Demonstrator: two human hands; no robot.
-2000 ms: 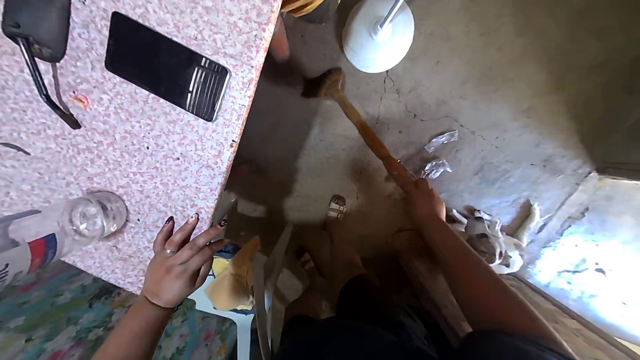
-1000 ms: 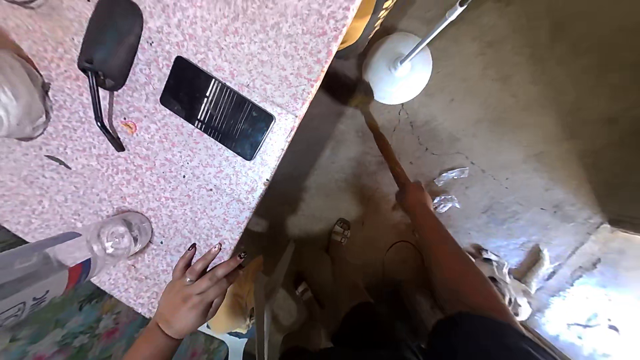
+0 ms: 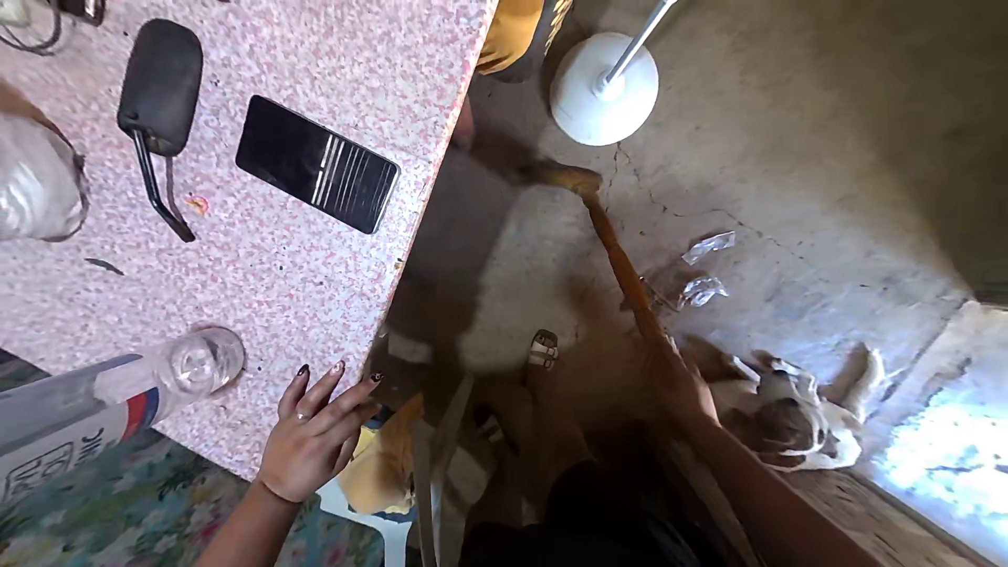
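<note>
My right hand (image 3: 681, 386) grips the brown handle of a broom (image 3: 622, 268), which slants away over the concrete floor. The broom's head (image 3: 571, 178) lies on the floor beside the table, partly in shadow. My left hand (image 3: 315, 433) rests palm down with spread fingers at the edge of the pink speckled table (image 3: 331, 291) and holds nothing. Left of that hand stands a large clear plastic bottle (image 3: 197, 362). Farther up the tabletop lie a black smartphone (image 3: 317, 164) and a black motorcycle side mirror (image 3: 161, 87). Two crumpled clear wrappers (image 3: 705, 290) are on the floor right of the broom.
A white round stand base with a pole (image 3: 605, 90) is on the floor beyond the broom. A brown and white dog (image 3: 795, 421) lies at the right. Near my left hand is a white plastic chair (image 3: 358, 512) with yellowish cloth on it. A clear plastic bag (image 3: 35, 181) sits at the table's left.
The broom's head swung toward the white base and is back nearer the table's side, still in my right hand. My left hand stays at the table edge. The view has shifted.
</note>
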